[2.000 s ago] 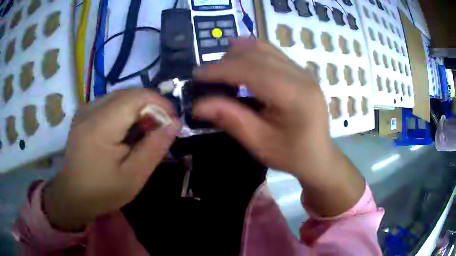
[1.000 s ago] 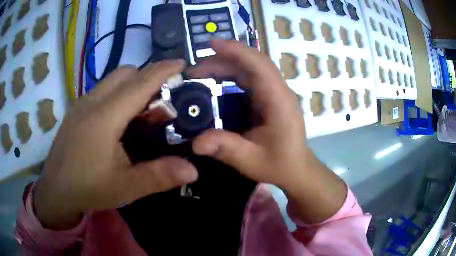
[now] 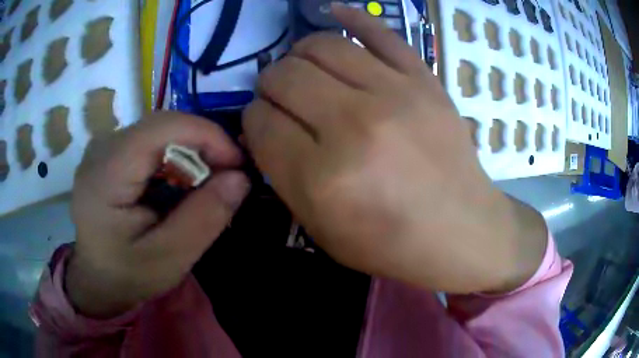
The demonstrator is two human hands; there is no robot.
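My left hand (image 3: 154, 203) is closed on a small cream plug housing (image 3: 186, 165) with reddish wires behind it, held between thumb and forefinger. My right hand (image 3: 378, 161) is beside it, back of the hand to the camera, with curled fingers over the bench edge. Whether it holds anything is hidden, and the fixture with the black disc is not visible. The digital meter (image 3: 375, 9) shows only in part above my right hand, with its round yellow button.
Foam trays with brown cutouts stand at left (image 3: 42, 178) and right (image 3: 515, 150). A thick black coiled cable (image 3: 223, 38) lies behind my hands. Yellow, red and blue bench cables run beside the left tray. A blue stool (image 3: 599, 171) stands at far right.
My right hand has moved over the spot where the silver fixture and black disc showed, covering it. My left fingers have closed around the plug housing. The view has shifted, moving the bench items rightward.
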